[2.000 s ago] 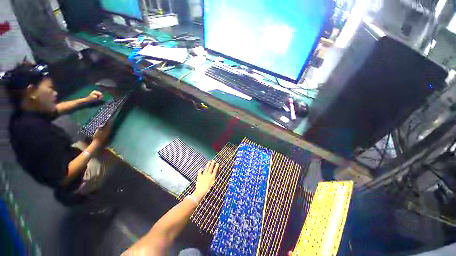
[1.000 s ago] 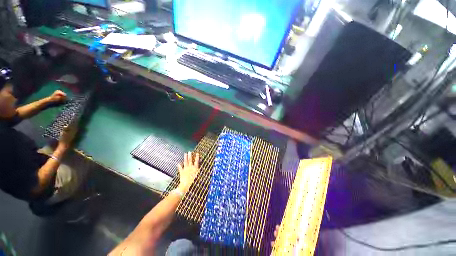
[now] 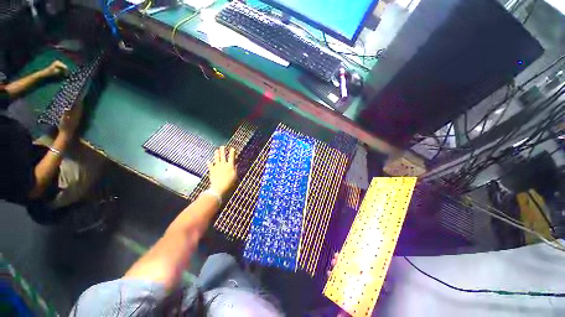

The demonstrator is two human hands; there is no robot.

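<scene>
A long blue circuit board panel with rows of small pale parts lies face up on the wide block of stacked panels. My left hand rests with spread fingers on the left part of the stack and grips nothing visible. My right hand is mostly hidden; its fingertips show at the left edge of a yellow board. It holds this board tilted, right of the stack, with its dotted yellow face towards me.
A grey ribbed stack lies left of my hand on the green mat. A raised shelf holds a keyboard and monitor. A black case stands right. A coworker's arm and dark dotted panel are at left.
The view has tilted down, so the shelf and stack sit higher and more of my left arm shows. My left hand stays on the stack. The yellow board is still held, now fully in view.
</scene>
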